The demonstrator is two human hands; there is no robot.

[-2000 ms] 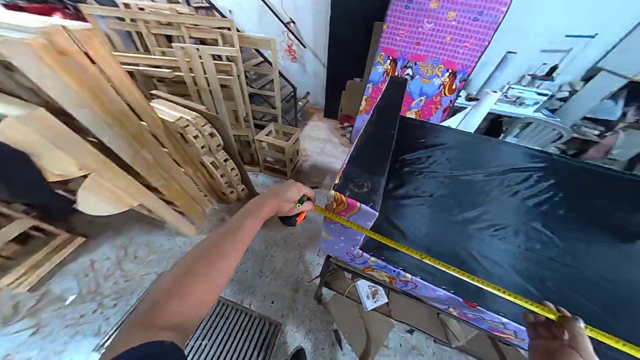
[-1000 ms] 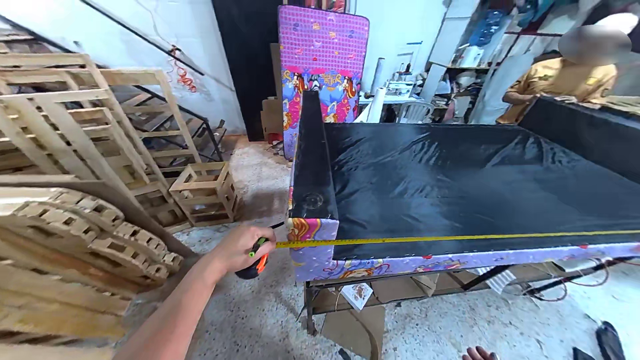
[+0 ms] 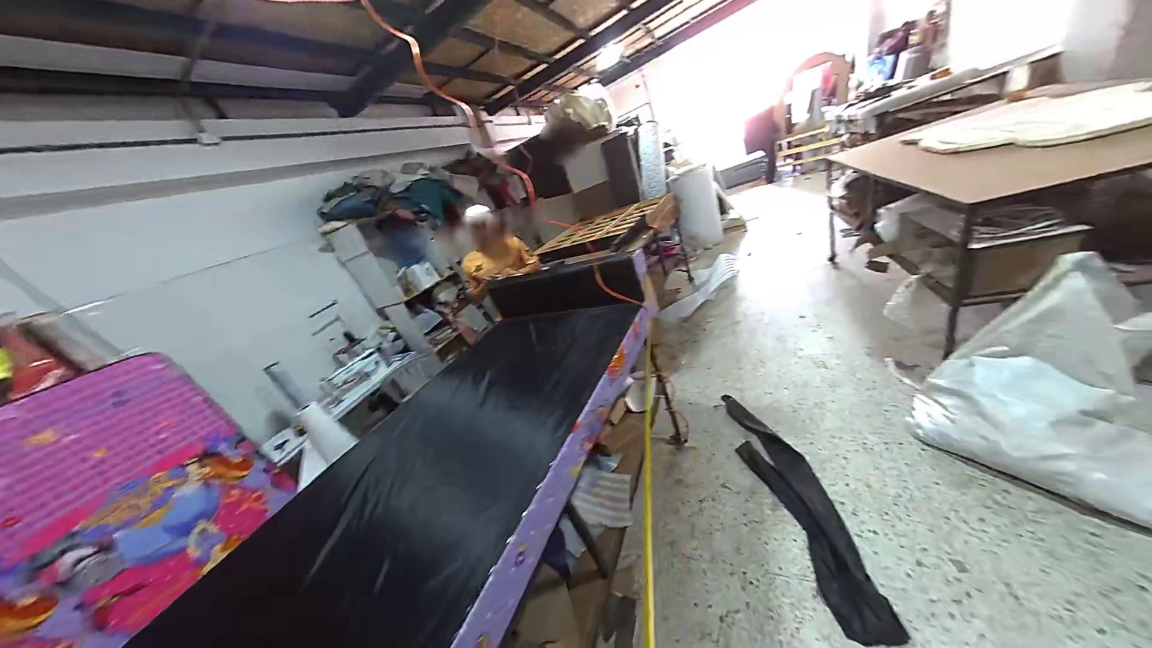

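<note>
Neither of my hands shows in the head view at this moment. A yellow measuring tape blade [image 3: 649, 504] stretches from the bottom edge along the near side of a long bed-like frame. That frame is lined with black sheeting [image 3: 432, 450] and has a purple printed fabric edge [image 3: 549, 499]. The tape's case is out of sight, so what holds it is hidden. At the frame's far end rises a black-covered end board [image 3: 567, 286].
A person [image 3: 498, 252] in a yellow top is beyond the frame. Black fabric strips [image 3: 810, 522] lie on the floor. White plastic sheeting [image 3: 1035, 396] and a brown-topped table [image 3: 981, 166] stand right. A pink printed panel [image 3: 126, 477] is at left.
The view has swung strongly to the right and up along the frame. My hands, seen earlier with the tape case and blade, are out of view.
</note>
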